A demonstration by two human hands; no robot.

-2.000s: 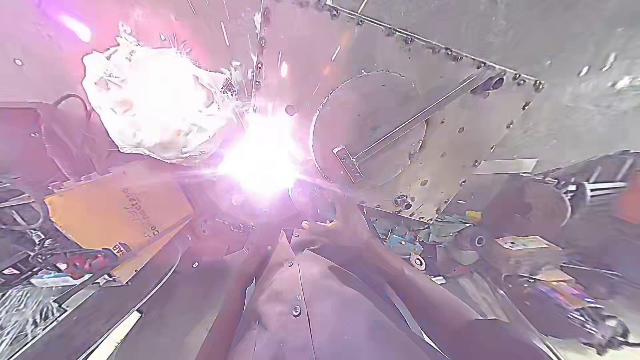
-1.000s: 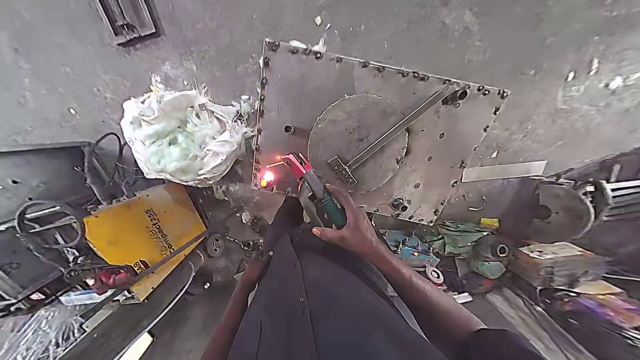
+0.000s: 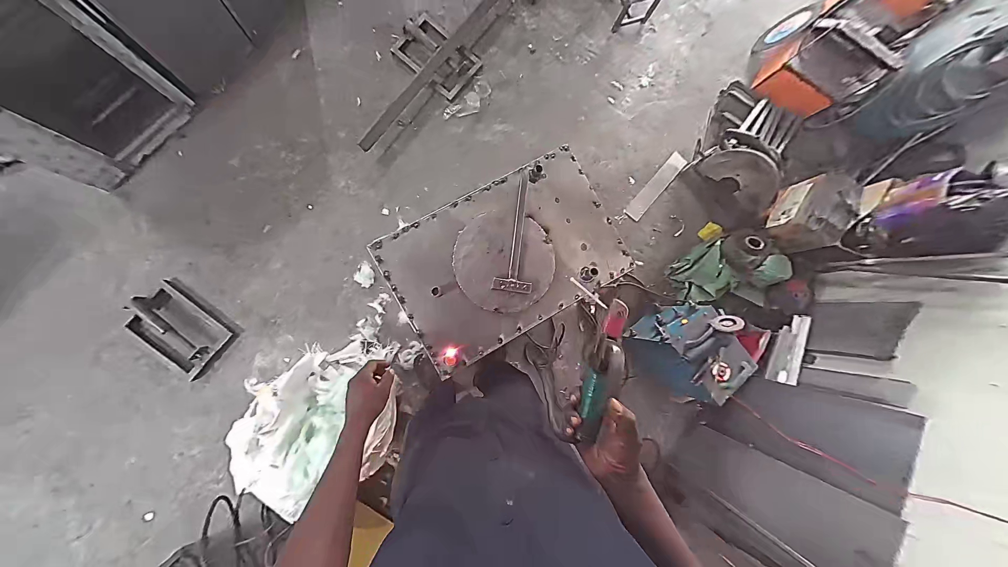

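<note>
My right hand (image 3: 613, 445) grips the green handle of a welding electrode holder (image 3: 598, 378), whose head points up at the near right edge of a flat metal plate (image 3: 409, 276). A thin pale rod shows by the holder's head. Along the plate's edges run rows of small dark weld spots or bolts. On it lie a round metal disc (image 3: 472, 268) and a T-shaped metal bar (image 3: 517, 228). A red-hot spot (image 3: 450, 356) glows at the plate's near left corner. My left hand (image 3: 370, 390), fingers curled, is beside that corner, over a white sack (image 3: 276, 433); whether it holds anything is unclear.
A small metal frame (image 3: 181, 327) lies on the floor at left, and a long bar (image 3: 433, 75) crosses another frame beyond the plate. At right are a green cloth (image 3: 697, 272), a blue piece with metal parts (image 3: 677, 339), a round disc (image 3: 740, 185) and dark sheets (image 3: 811, 465).
The bright arc two seconds ago is gone, leaving a red glow. My right hand has drawn the electrode holder back to the right, away from that corner. The view has turned and shifted widely.
</note>
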